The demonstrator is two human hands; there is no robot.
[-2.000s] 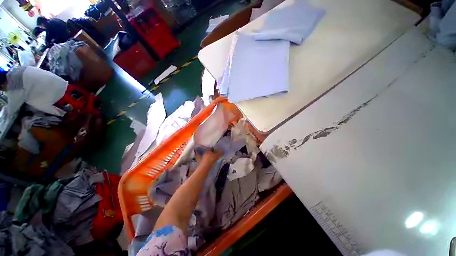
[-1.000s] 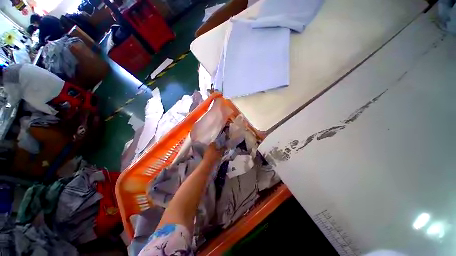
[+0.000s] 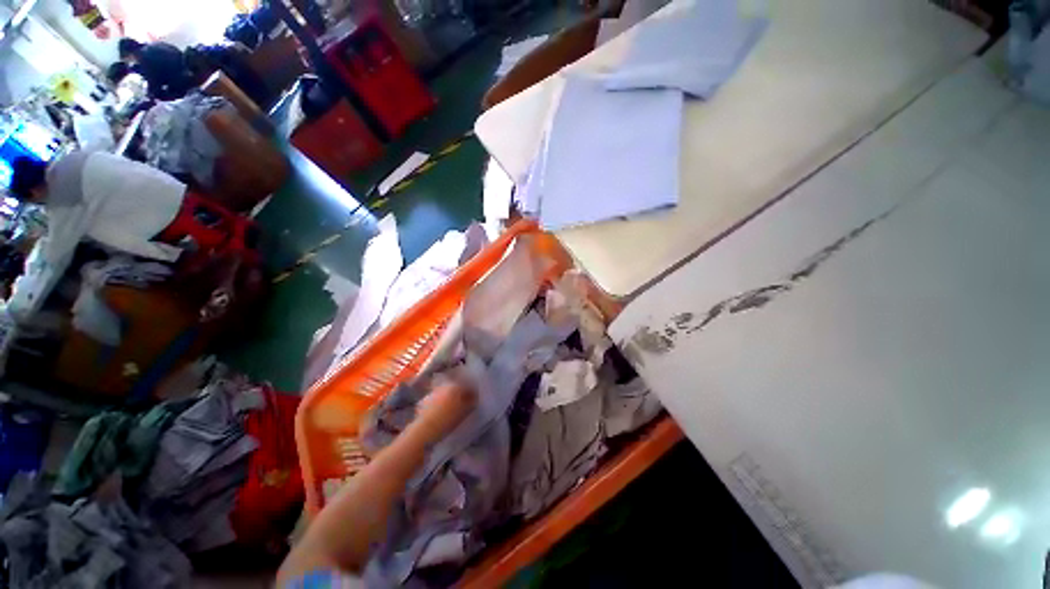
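Note:
My left hand (image 3: 449,400) is over the fabric in the orange crate, blurred, with a grey-blue fabric piece (image 3: 507,359) at its fingers. Whether the fingers grip it is not clear. The orange slotted crate (image 3: 328,417) stands left of and below the table, full of crumpled grey and beige fabric pieces (image 3: 562,443). Flat pale blue pieces (image 3: 610,155) lie on the cream table extension (image 3: 794,86), with another pale piece (image 3: 697,52) overlapping them at the back. My right hand is not in view.
The white machine table (image 3: 864,334) fills the right side. White pieces (image 3: 380,270) lie beyond the crate's far rim. Fabric heaps (image 3: 196,460) and a red container (image 3: 271,466) stand at the left. A person in white (image 3: 121,201) is at the upper left, beyond them.
My left hand has drawn back from deeper in the crate toward the lower left. A grey-blue piece now lies stretched out beside it. The view has shifted slightly.

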